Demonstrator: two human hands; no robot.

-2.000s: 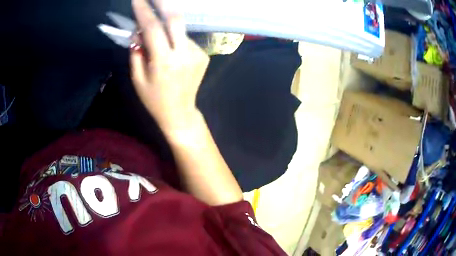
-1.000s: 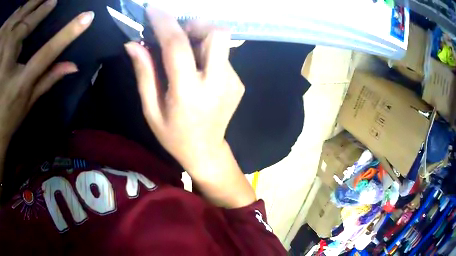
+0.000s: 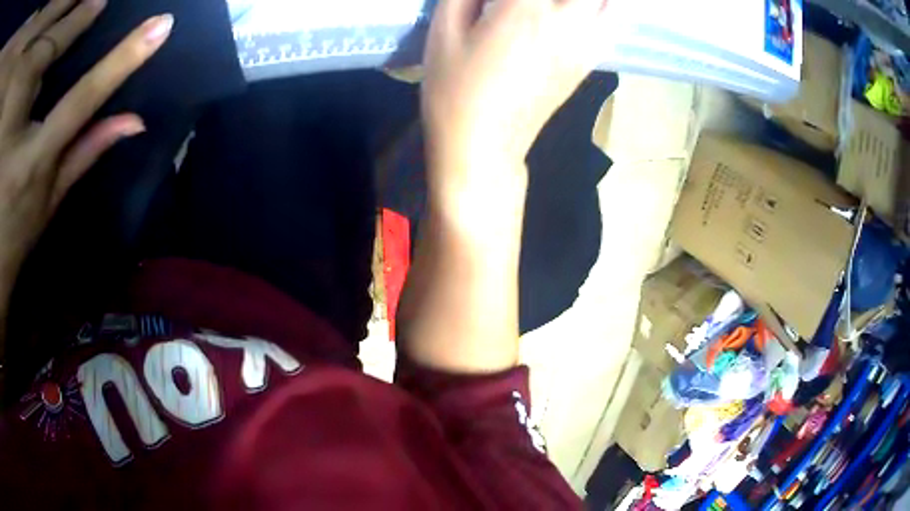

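My left hand (image 3: 75,125) lies flat with fingers apart on a black fabric panel (image 3: 190,60) at the upper left; the panel's edge overlaps the white machine bed (image 3: 319,35) with its ruler scale. My right hand (image 3: 499,90) is over the bed at the top centre. Its fingertips are bright, blurred and partly cut off by the top edge, so whether it holds anything cannot be told. No snips show. More black pieces (image 3: 289,170) cover the lap, and a curved black piece (image 3: 564,220) hangs right of my right forearm.
A narrow red strip (image 3: 396,255) with a tan edge shows beside the lap. Cardboard boxes (image 3: 763,215) stand on the right, with colourful bagged goods (image 3: 738,369) below them. Pale tiled floor (image 3: 639,200) lies between.
My right hand has moved right along the bed, uncovering the ruler scale. The snips seen by it earlier are out of sight. The red strip has come into view. My left hand, absent at first, stays on the fabric.
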